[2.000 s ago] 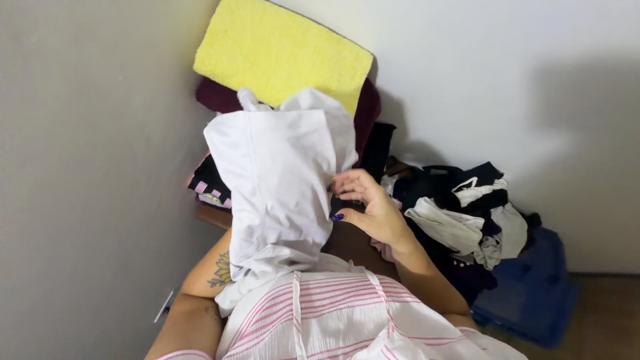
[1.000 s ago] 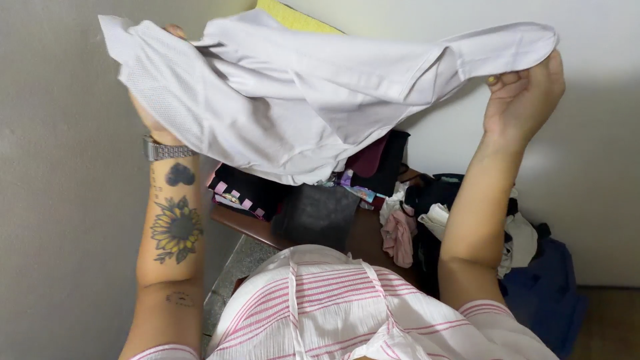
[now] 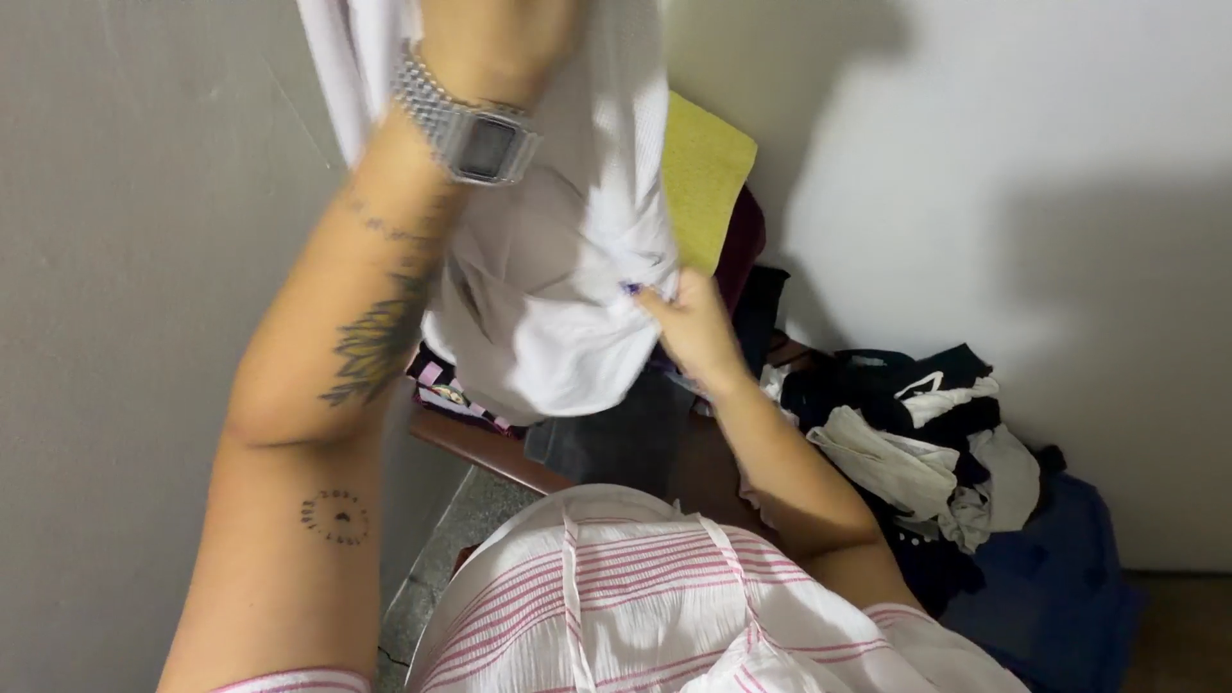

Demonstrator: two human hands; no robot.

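Note:
A white cloth garment [image 3: 549,337] hangs in loose folds in front of me, its top cut off by the upper frame edge. My left hand [image 3: 500,43], blurred and partly out of view, is raised at the top over the cloth; its fingers are hidden, so its hold cannot be told. Lower down, my right hand [image 3: 688,313] pinches the garment's right edge between thumb and fingers. Behind the cloth, a folded yellow towel [image 3: 707,178] lies on a dark maroon cloth [image 3: 746,241].
Folded dark clothes with pink patches [image 3: 448,390] lie on a brown wooden surface [image 3: 491,460]. To the right, a heap of black and white clothes [image 3: 895,452] rests by a blue plastic container [image 3: 1059,577]. Walls stand at the left and right.
A second ago the garment was stretched sideways between both hands; now it hangs downward. My left hand has moved toward the middle and up, and my right hand has come down and inward.

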